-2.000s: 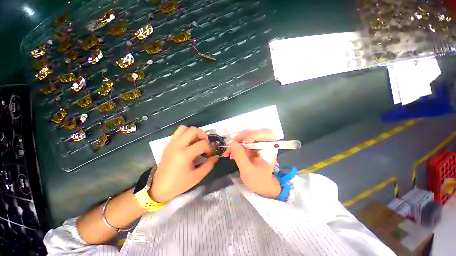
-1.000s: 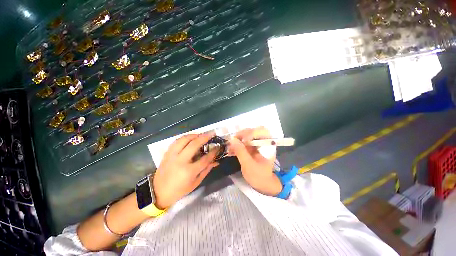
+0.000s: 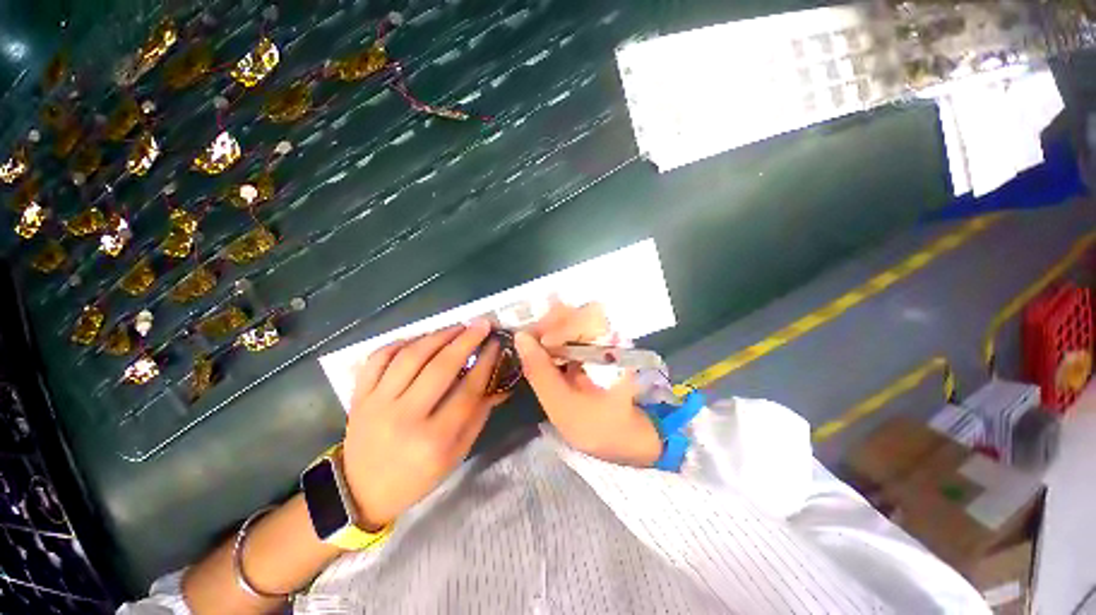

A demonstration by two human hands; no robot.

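My left hand [image 3: 415, 415], with a yellow-banded watch on its wrist, holds a dark round housing [image 3: 506, 364] between its fingers, over the near edge of the bench. My right hand [image 3: 589, 390], with a blue strap on its wrist, grips pale tweezers [image 3: 601, 354] that point left toward the housing. The right fingertips are at the housing's right side. Fingers hide the tweezer tips and much of the housing. A white adhesive sheet [image 3: 643, 282] lies just beyond and partly under both hands.
A clear tray [image 3: 397, 204] with gold circuit pieces [image 3: 250, 245] fills the upper left. A black tray [image 3: 42, 481] is at the left edge. A second white sheet [image 3: 709, 96], another filled tray [image 3: 962, 36] and loose paper [image 3: 992, 132] lie upper right. A red bin [image 3: 1058, 348] stands on the floor.
The view has shifted, so the trays sit further left. The left fingers now lie flatter across the housing than two seconds ago. Both hands keep hold of their things, close together.
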